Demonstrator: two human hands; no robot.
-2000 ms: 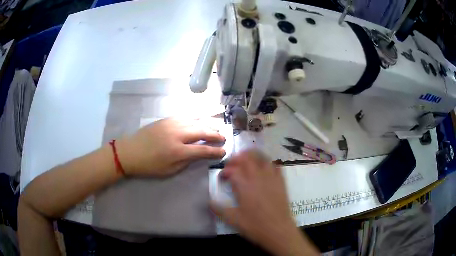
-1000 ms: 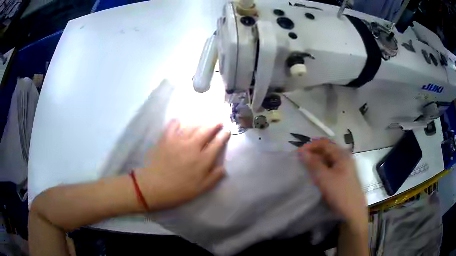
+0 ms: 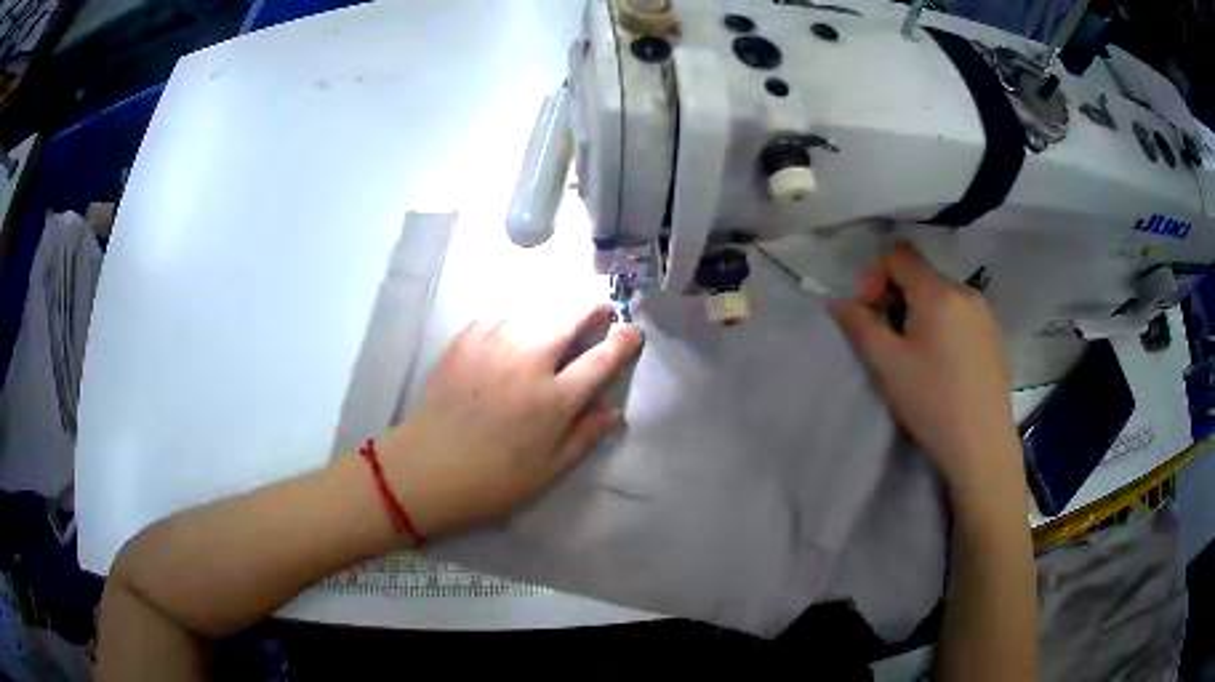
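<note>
A light grey garment panel (image 3: 706, 466) lies across the machine bed and under the head of the white sewing machine (image 3: 826, 133). My left hand (image 3: 520, 413) lies flat on the panel, its fingertips close to the presser foot and needle (image 3: 621, 296). A folded strip of the cloth shows beyond it on the left. My right hand (image 3: 919, 346) pinches the panel's edge to the right of the needle, under the machine arm. The panel's lower right part hangs in folds at the table's front edge. The snips are hidden.
A black mobile phone (image 3: 1077, 426) lies right of my right forearm. A white lamp tube (image 3: 538, 173) stands left of the needle. A printed ruler (image 3: 426, 578) runs along the front edge. Grey cloth pieces (image 3: 1113, 600) hang at the lower right and more at the far left.
The panel has been turned and spread to the right, covering the snips. My right hand has moved up and right with its edge. My left hand stays near the needle, now closer to it.
</note>
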